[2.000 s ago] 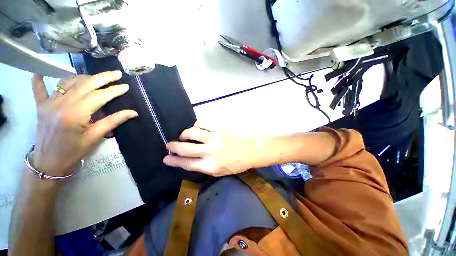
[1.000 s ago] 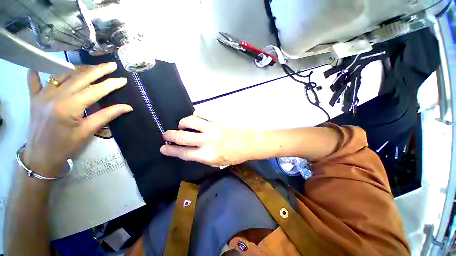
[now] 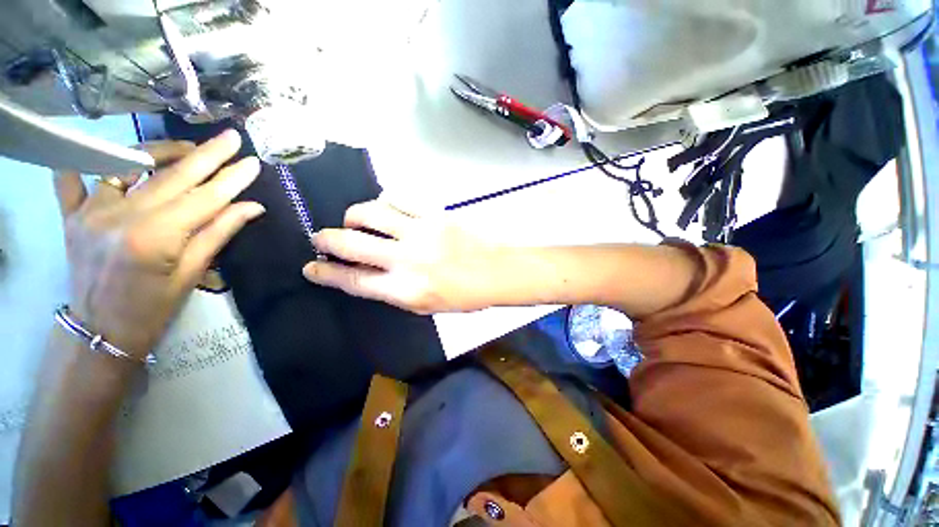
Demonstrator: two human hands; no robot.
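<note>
A black fabric panel [image 3: 319, 335] lies under the sewing machine head [image 3: 299, 51] and drapes over the table's front edge towards my lap. A zipper with silver teeth [image 3: 296, 203] runs down it from the machine. My left hand [image 3: 154, 226] lies at the panel's left side, fingers spread with the tips on the cloth near the machine. My right hand [image 3: 396, 257] rests on the panel, its fingertips on the zipper's lower visible part. I cannot tell whether it pinches the cloth. The needle area is hidden by glare and machine parts.
Snips with red and black handles [image 3: 512, 109] lie right of the machine head. A tangled black cord [image 3: 640, 187] hangs beside them. Cut black strips [image 3: 721, 175] lie at the right, by a dark cloth pile [image 3: 813, 247]. Ruler marks show on the table [image 3: 221, 396] at left.
My right hand has moved up and left towards the machine, along the zipper. Less of the zipper shows now. The panel has shifted towards the machine. My left hand stays near the same place.
</note>
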